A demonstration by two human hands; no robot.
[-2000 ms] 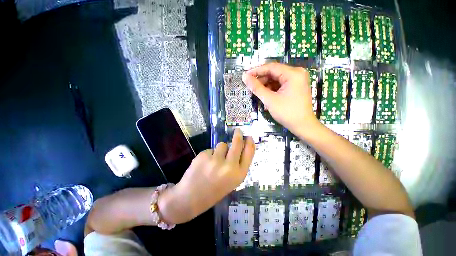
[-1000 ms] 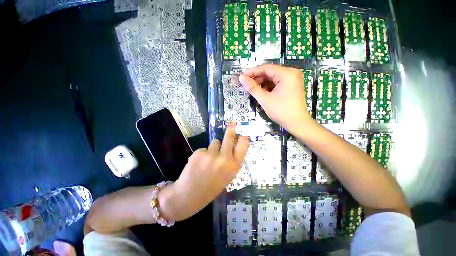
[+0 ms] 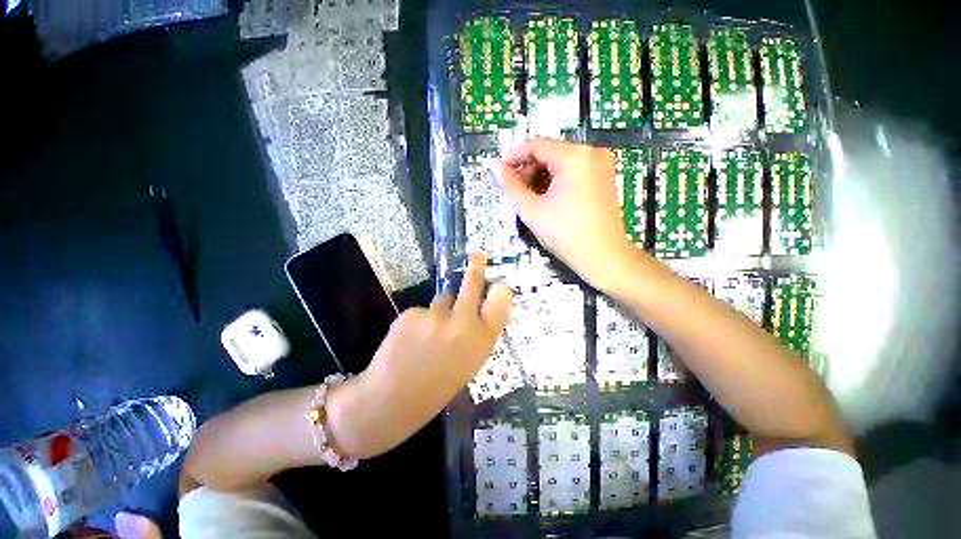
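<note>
A clear tray (image 3: 443, 316) holds rows of boards. Bare green boards (image 3: 616, 74) fill the top row. A whitish dotted dome sheet (image 3: 486, 211) lies over the leftmost board of the second row. My right hand (image 3: 564, 200) pinches at its upper right corner with thumb and index finger. My left hand (image 3: 437, 353) has its extended index fingertip at the sheet's lower edge; its other fingers are partly curled. A loose dotted sheet (image 3: 495, 377) sits tilted below the left fingers. White-covered boards (image 3: 564, 463) fill most of the bottom row.
Left of the tray are a phone (image 3: 342, 300), a white earbud case (image 3: 255, 342) and long dotted sheet strips (image 3: 337, 147). Dark tweezers (image 3: 174, 247) and a water bottle (image 3: 95, 453) lie farther left. Bright clear film (image 3: 896, 274) glares at the right. Part of a fingertip shows at the bottom left.
The sheet at my right fingertips turned from brownish to whitish. Both hands shifted slightly left in the picture, as did the tray. More of the tilted loose sheet shows below my left hand.
</note>
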